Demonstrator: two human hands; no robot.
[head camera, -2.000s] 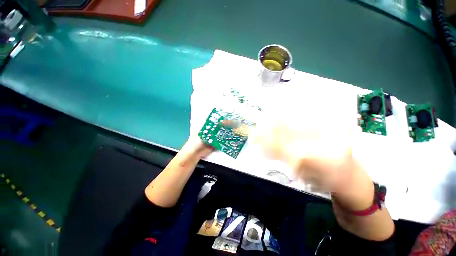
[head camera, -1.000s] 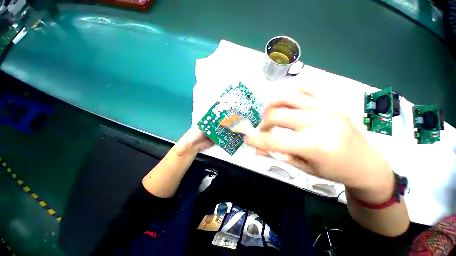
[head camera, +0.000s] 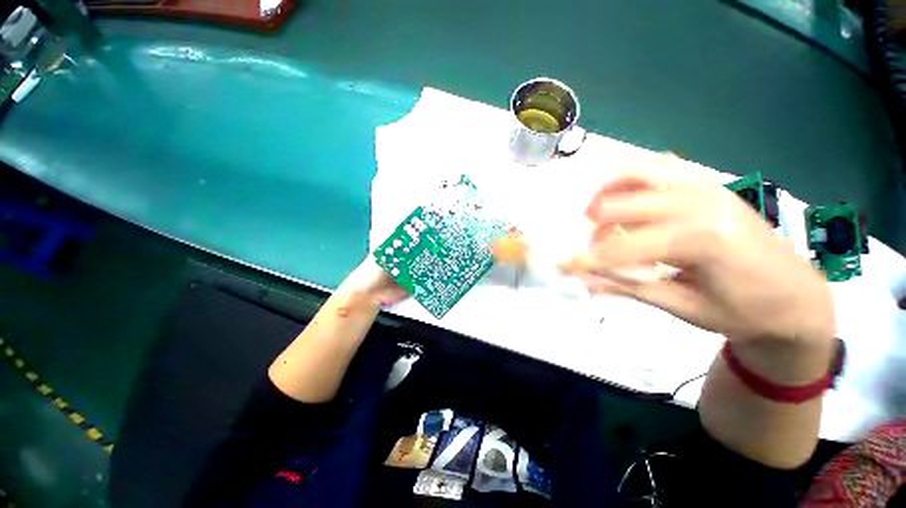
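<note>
My left hand (head camera: 382, 285) holds a green circuit board (head camera: 437, 258) at its near left edge, solder side up, tilted over the white sheet. The silvery dots glare on its upper part. My right hand (head camera: 661, 238) holds a flat brush (head camera: 511, 249), blurred, with its orange bristles at the board's right edge. Whether the bristles touch the board cannot be told. The brush handle is washed out by glare and partly hidden by my fingers. A metal cup (head camera: 543, 121) with yellowish liquid stands beyond the board.
Two more boards stand component side up at the right; my right hand partly covers one (head camera: 758, 195), the other (head camera: 836, 241) is beside it. The white sheet (head camera: 427, 124) lies on the green bench (head camera: 248, 149). A red-brown tray (head camera: 224, 12) is at the far left. A patterned sleeve (head camera: 869, 471) is at lower right.
My right hand and the brush have moved right, from over the middle of the board to its right edge. My right hand now covers part of one standing board. The view has shifted slightly.
</note>
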